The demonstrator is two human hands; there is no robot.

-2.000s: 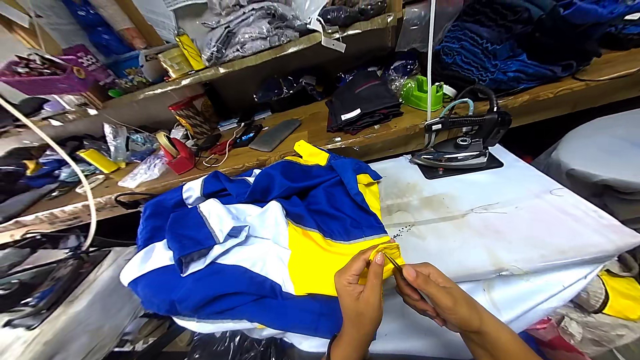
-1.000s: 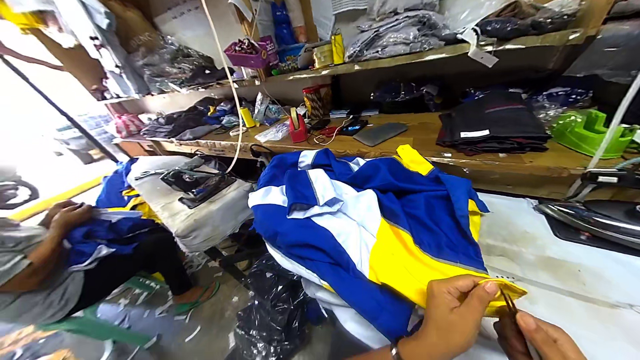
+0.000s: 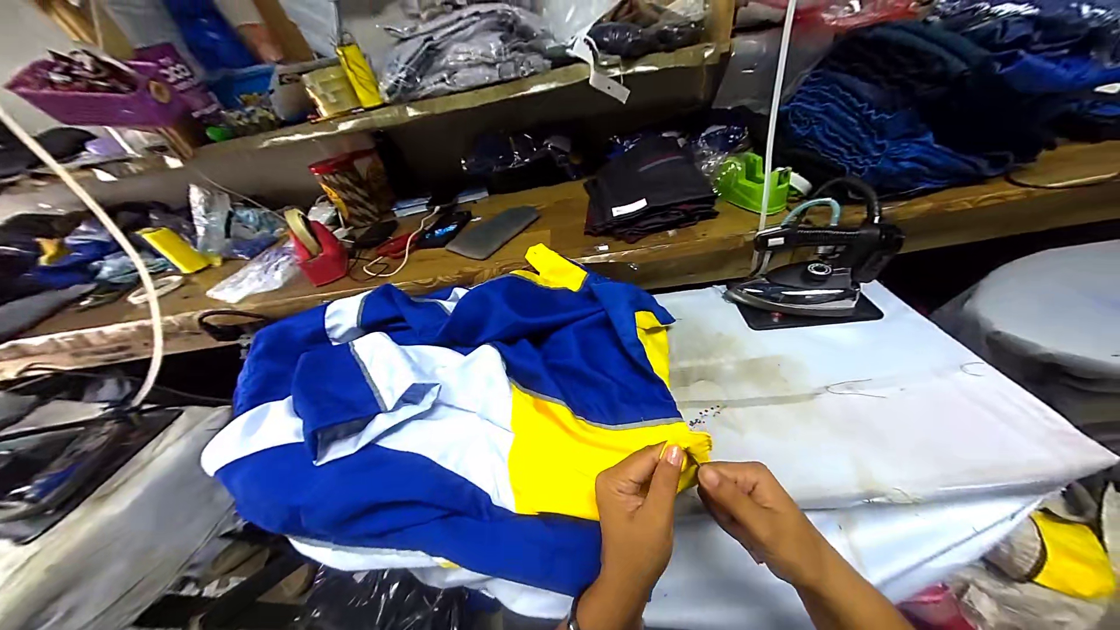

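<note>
A blue, white and yellow garment (image 3: 455,411) with grey piping lies bunched over the left of the white cloth-covered ironing table (image 3: 787,376). My left hand (image 3: 639,499) pinches the garment's yellow edge between thumb and fingers. Close beside it, my right hand (image 3: 757,516) has its thumb and fingers closed on a small dark tool, mostly hidden, whose thin tip meets the yellow cloth. Small dark specks dot the table cover just above my hands. A steam iron (image 3: 809,271) rests on a black pad at the table's back.
Behind the table, a wooden shelf (image 3: 560,229) holds folded dark garments (image 3: 652,185), a green tape dispenser (image 3: 751,181), a red tape dispenser (image 3: 317,254) and a phone. Another pressing surface (image 3: 131,516) with an iron stands at left. A round padded surface (image 3: 1050,297) is at right.
The view has swung left and back right, bringing the steam iron fully into sight again. Both hands remain at the yellow edge throughout.
</note>
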